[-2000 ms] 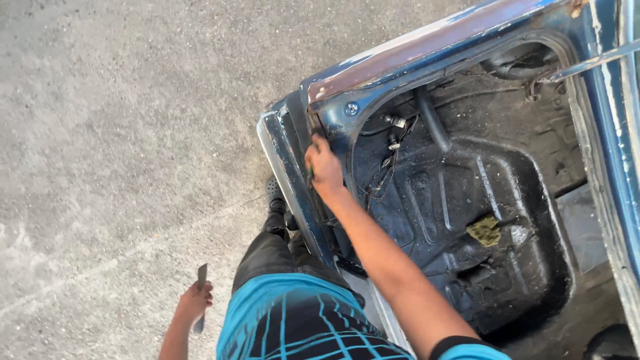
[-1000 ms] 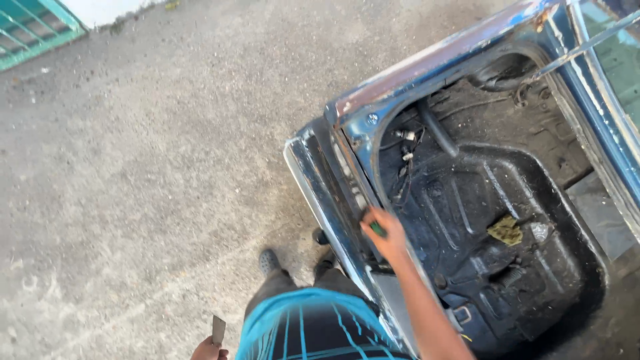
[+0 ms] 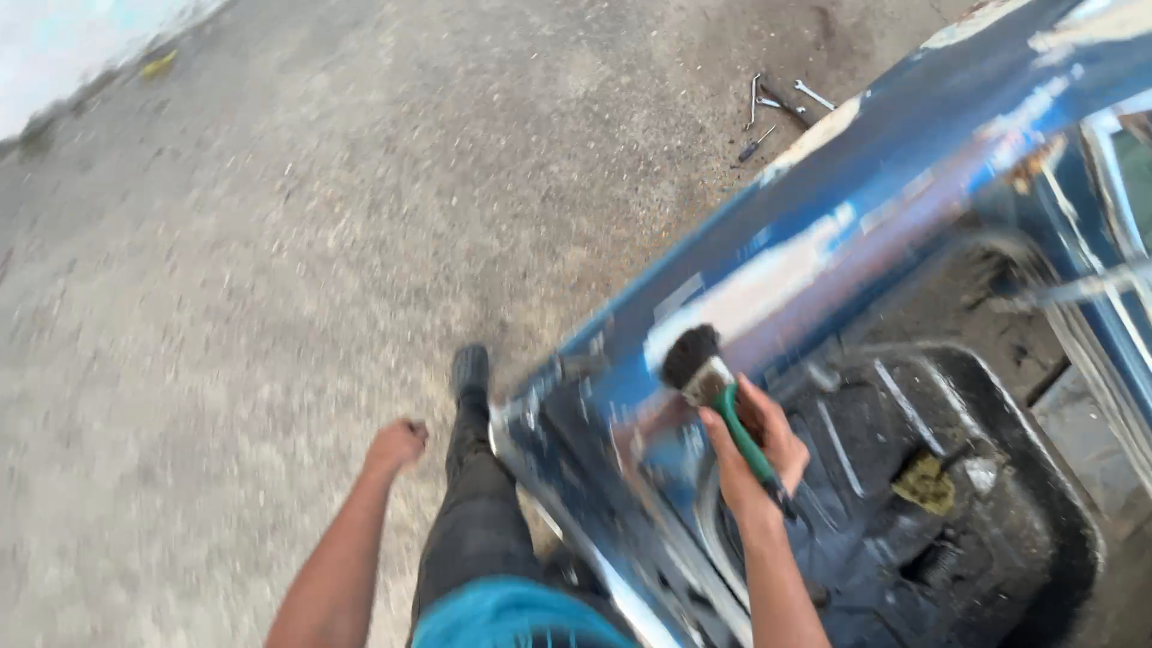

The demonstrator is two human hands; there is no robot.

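Note:
A paintbrush with a green handle, metal ferrule and dark bristles (image 3: 733,418) is held in my right hand (image 3: 765,450). Its bristles are over a pale patch on the blue car body panel (image 3: 810,216), beside the opening; whether they touch is unclear. My left hand (image 3: 399,445) hangs over the concrete to the left of the car, its fingers curled; the flat scraper-like tool of the earlier frames cannot be made out there. Inside the car, a yellowish rag (image 3: 925,483) lies on the black ribbed floor pan (image 3: 841,450).
Several wrenches (image 3: 814,94) and a screwdriver (image 3: 757,144) lie on the concrete ground (image 3: 270,270) beyond the car's edge. A pale wall (image 3: 81,54) stands at the upper left. The worn metal edge (image 3: 576,540) of the car runs close to my legs.
My right hand has moved from the car's end channel to above the painted panel, and the brush now shows fully. The view has shifted strongly.

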